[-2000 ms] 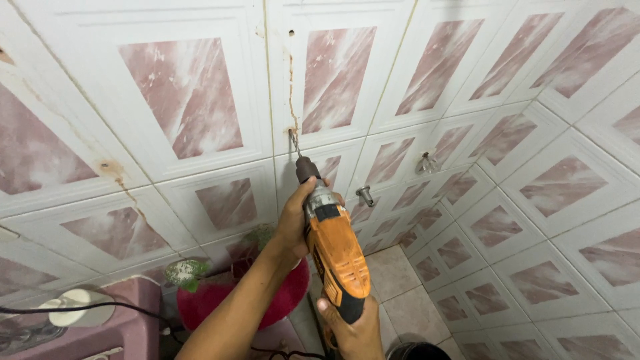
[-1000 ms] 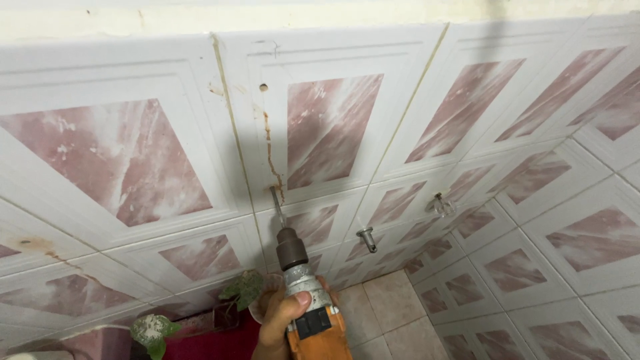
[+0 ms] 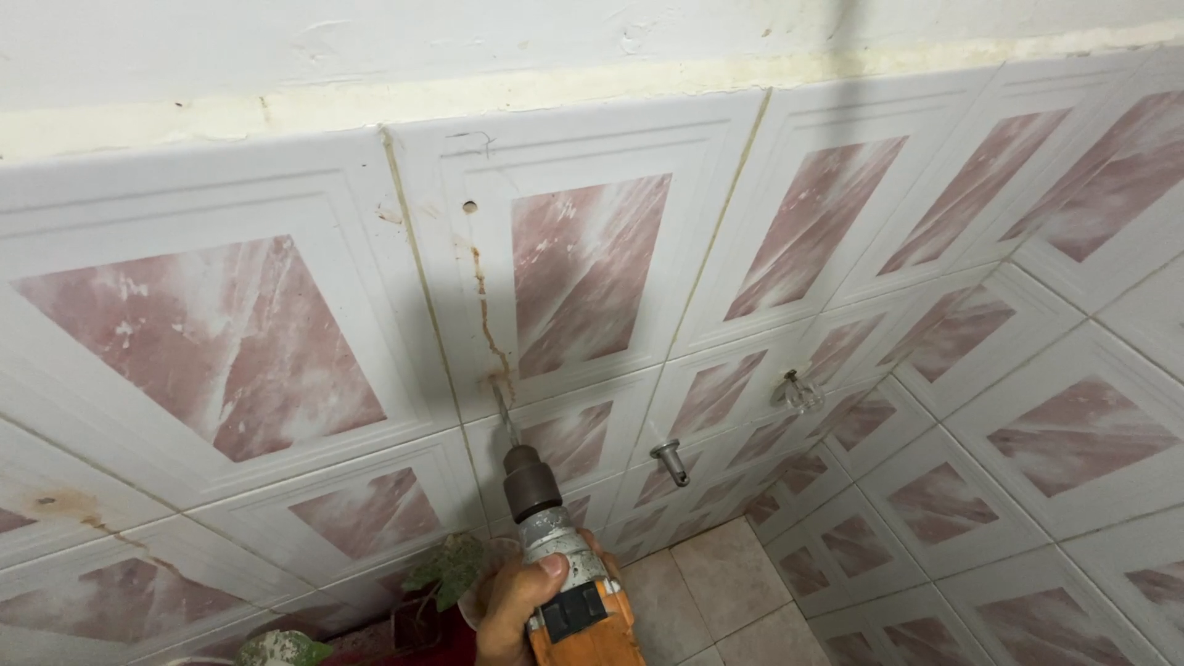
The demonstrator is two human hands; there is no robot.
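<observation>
My left hand [image 3: 529, 587] is wrapped around the grey metal front housing of an orange power drill [image 3: 583, 615], its thumb on top and fingertips showing on the far side. A masonry drill bit [image 3: 507, 416] sticks out of the dark chuck [image 3: 530, 481], its tip at the wall tile [image 3: 435, 277] at the lower end of a brown stain. Whether the tip is inside a hole cannot be told. Higher on that tile is a small round hole [image 3: 470, 206]. The drill's rear and my right hand are out of view.
A metal wall fitting [image 3: 671, 461] and a clear-handled tap [image 3: 800, 393] stick out right of the drill. Leafy plants [image 3: 447, 569] and a red basin [image 3: 444, 647] are below left. The tiled side wall [image 3: 1045, 444] meets this wall at a corner, above floor tiles [image 3: 731, 592].
The view has shifted up the wall since two seconds ago, bringing in its upper ledge. My right hand, on the drill's rear handle then, is out of frame. The bit tip stays near the stain's lower end.
</observation>
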